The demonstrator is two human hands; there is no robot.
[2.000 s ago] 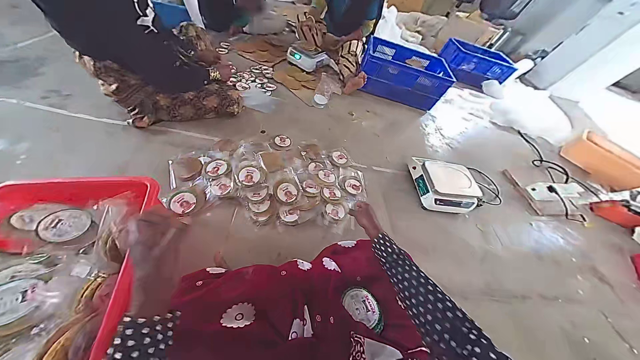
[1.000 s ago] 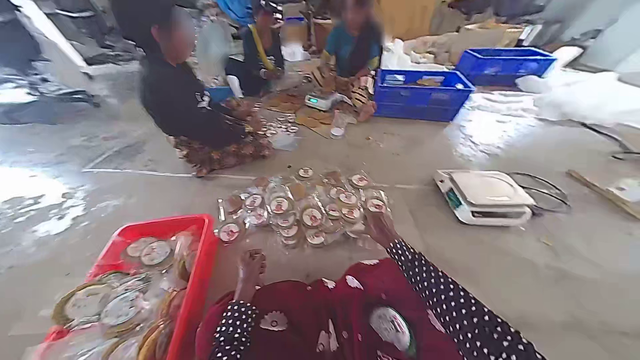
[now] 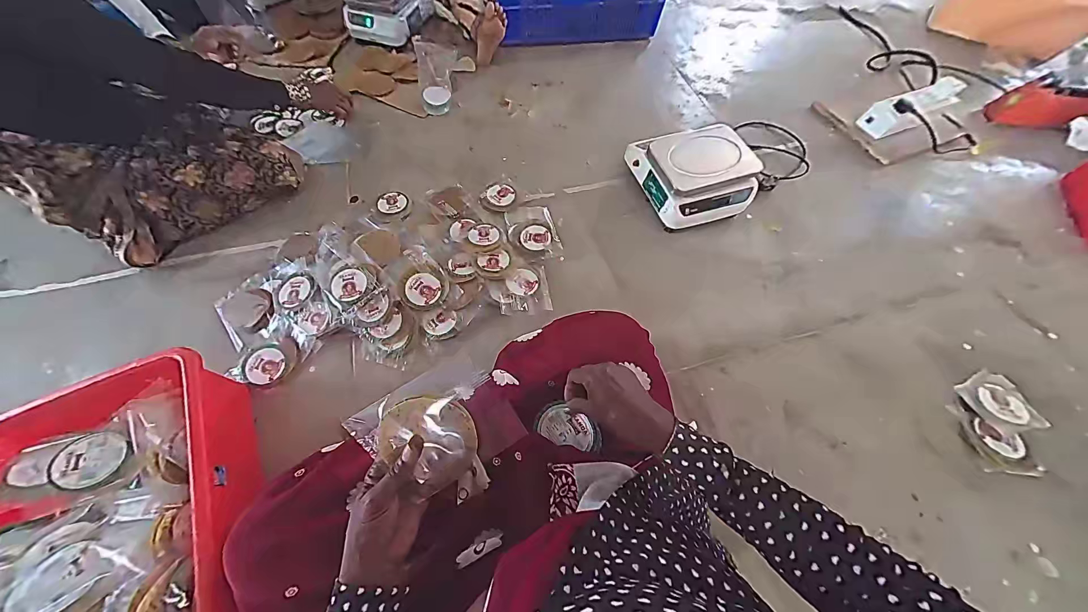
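My left hand holds a clear plastic packet with a round, flat tan disc in it, above my lap. Over my right knee, my right hand has its fingers bent at the edge of a stack of round printed labels, which lies on the maroon cloth. Whether the fingers grip a label cannot be told. Ahead on the floor lies a spread of labelled clear packets with round discs. More such packets fill a red plastic crate at my left.
A white digital scale with a cable stands ahead right. Two labelled packets lie far right. A power strip rests behind. A person's hand is at the upper left, near another scale and a blue crate.
My left hand, empty-looking one second ago, now holds a packet over my lap. My right hand has moved from the packet spread back to the labels on my lap. The view has tilted down.
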